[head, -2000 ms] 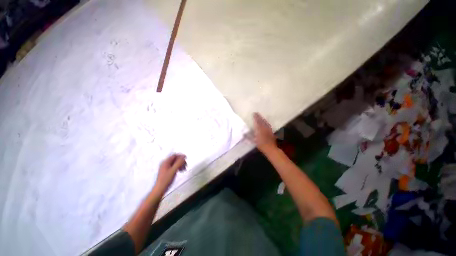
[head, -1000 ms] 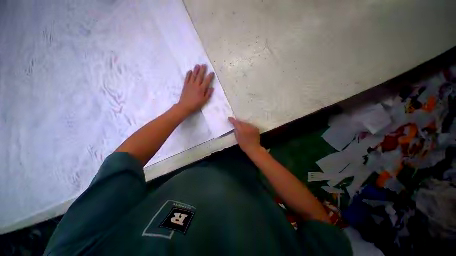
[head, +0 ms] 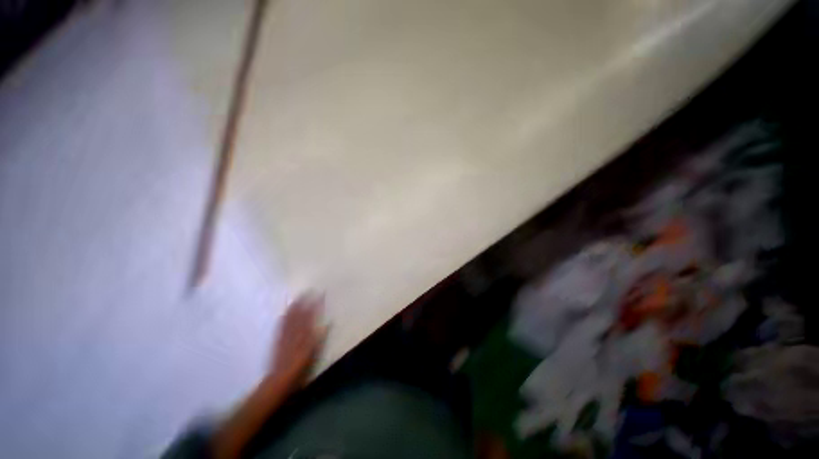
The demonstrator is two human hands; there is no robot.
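Observation:
A wide white paper sheet (head: 99, 269) lies flat on the pale table (head: 422, 152), its right edge slanting down to the table's front edge. A thin brown stick (head: 224, 161) lies across the table, its lower end on the paper. My left hand (head: 300, 339) is at the paper's front right corner, by the table edge. It is blurred, with its fingers stretched out and nothing seen in it. My right hand is not in view.
The table's front edge runs up to the right. Beyond it, white and orange offcuts (head: 575, 376) lie heaped on the green floor (head: 497, 368), with something dark blue at the bottom. A dark area lies at the top left.
The view has swung, bringing the stick back in. My left hand has moved from flat on the paper to its corner. My right hand has left the corner and the picture.

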